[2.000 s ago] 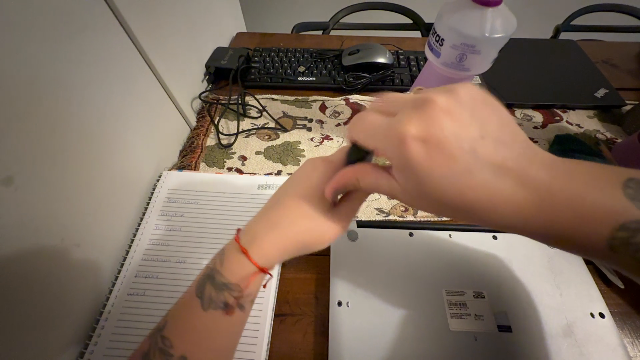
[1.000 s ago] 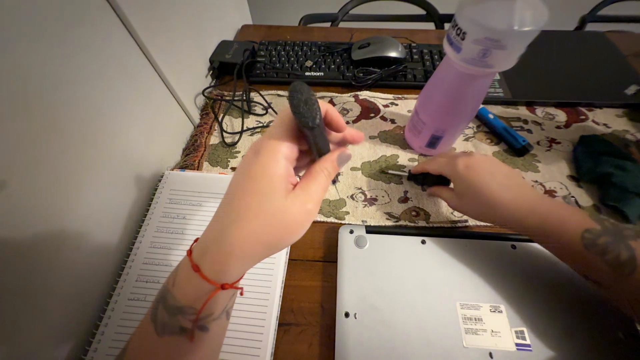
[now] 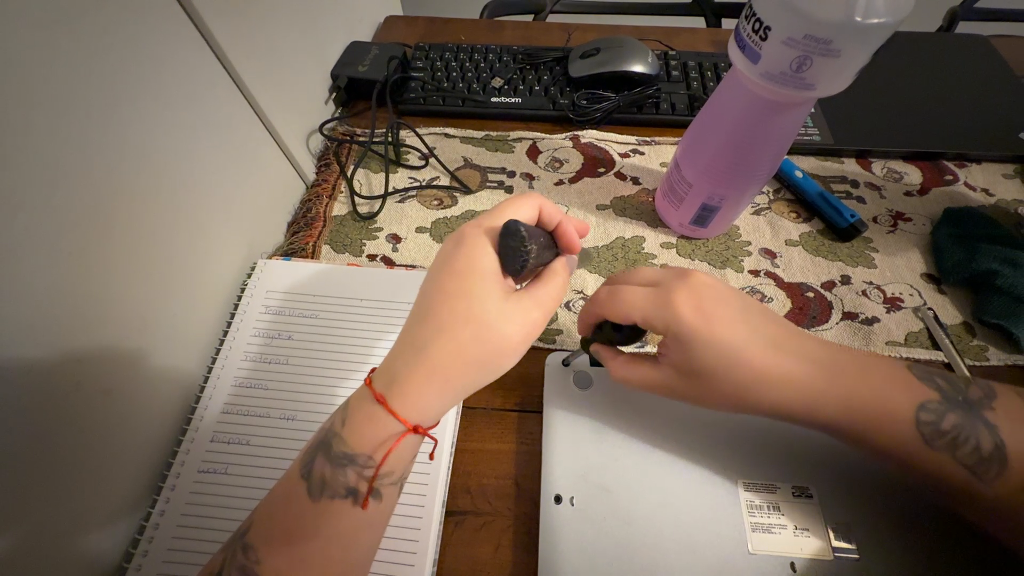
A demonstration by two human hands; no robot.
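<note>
My left hand (image 3: 496, 288) is closed around a dark brush-like tool (image 3: 526, 250), its rounded black end pointing up; its exact kind cannot be told. My right hand (image 3: 680, 336) grips a small screwdriver with a black handle (image 3: 618, 333). The tip of its shaft is at the upper left corner of a silver laptop (image 3: 656, 480), which lies with its underside up. Screw holes, a round foot and a label show on that underside. Beyond my hands, a clear bottle of pink liquid (image 3: 724, 152) stands on a patterned table runner (image 3: 480, 228).
A spiral notebook (image 3: 320, 448) with handwriting lies at left. Behind are a black keyboard (image 3: 480, 76), a grey mouse (image 3: 614, 60), a charger with cable (image 3: 368, 68) and a dark laptop (image 3: 920, 96). A blue pen-like tool (image 3: 820, 198), metal tweezers (image 3: 944, 340) and dark green cloth (image 3: 984, 264) lie at right.
My hands, together at first, have come apart. My right hand has moved from over the runner to the silver laptop's corner with the screwdriver.
</note>
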